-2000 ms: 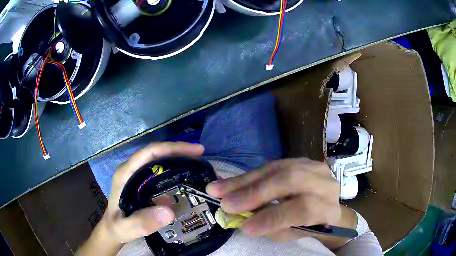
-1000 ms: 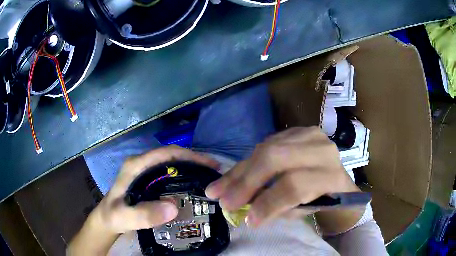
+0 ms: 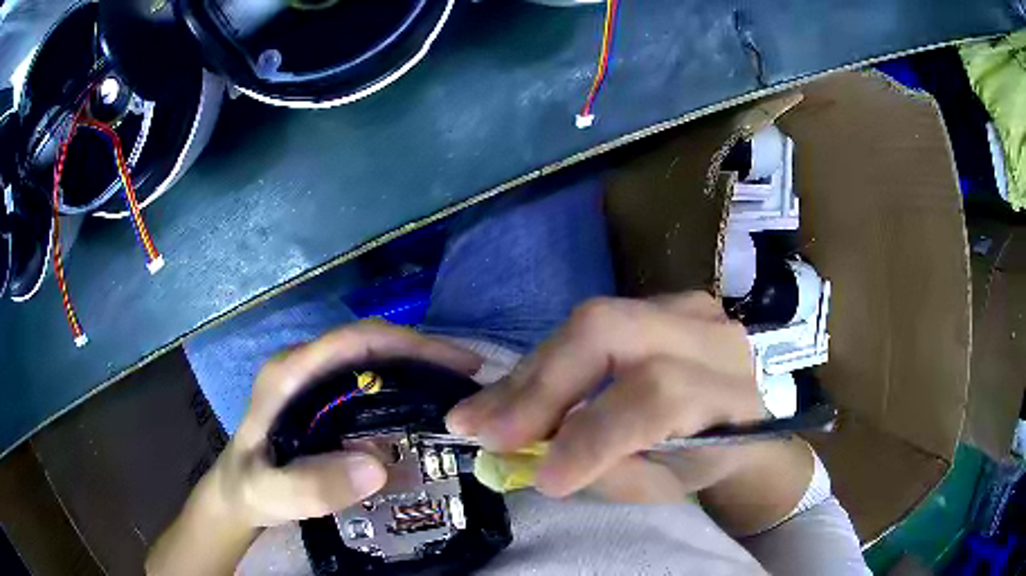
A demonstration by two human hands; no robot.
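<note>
My left hand (image 3: 264,478) holds the black camera head shell (image 3: 484,546) over my lap, fingers around its outside and thumb over the inside. The silvery-tan circuit board (image 3: 383,512) with small sockets shows in the shell. A thin purple-blue wire runs to a small yellow part (image 3: 368,383) at the shell's upper inner wall. My right hand (image 3: 619,394) grips the tweezers (image 3: 743,432), whose dark rear end points right. Their tips are at the board's upper edge; what they touch is too small to tell. A yellow wrap (image 3: 509,468) shows below my right fingers.
Black base housings with white rims (image 3: 326,56) stand on the dark green bench (image 3: 371,169) at upper left. Red-yellow cables (image 3: 133,214) hang from one. A brown carton (image 3: 889,270) at right holds white-and-black units (image 3: 788,293). Green-yellow cloth (image 3: 999,101) lies at far right.
The tweezers' rear end swings from lower right to nearly level, first up, then slightly down. The shell shifts a little with my left hand. The bench and carton shift slightly up and left in view.
</note>
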